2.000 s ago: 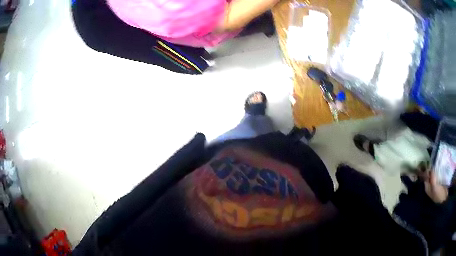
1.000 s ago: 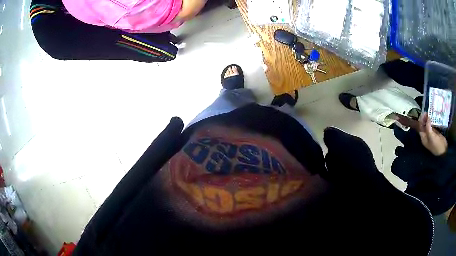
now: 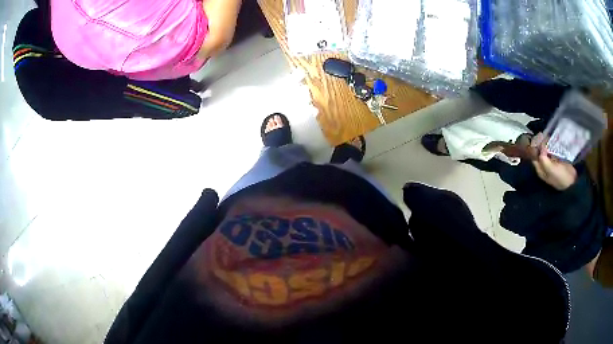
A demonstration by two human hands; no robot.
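Neither of my hands is in view; my black jacket fills the lower middle. On the brown wooden table [image 3: 331,107] lies a bunch of silver keys [image 3: 381,106] with a black oval fob [image 3: 338,68] and a blue tag [image 3: 380,87]. Behind the keys is a clear plastic bag or tray of white packs [image 3: 446,41]. A clear case with a white card [image 3: 310,25] lies to its left. At the right, another person's hand [image 3: 558,172] holds a clear plastic case with a printed label [image 3: 570,140], tilted.
A seated person in pink [image 3: 134,33] is at the upper left, beside the table. A blue-edged crate [image 3: 494,50] holds greyish clear plastic at the upper right. The other person, in black with light trousers [image 3: 480,136], is at the right. Pale glossy tiles [image 3: 121,195] cover the floor.
The view has shifted, so the table and keys stand further left. The other person's hand and clear case also stand further left, and the case is tilted more.
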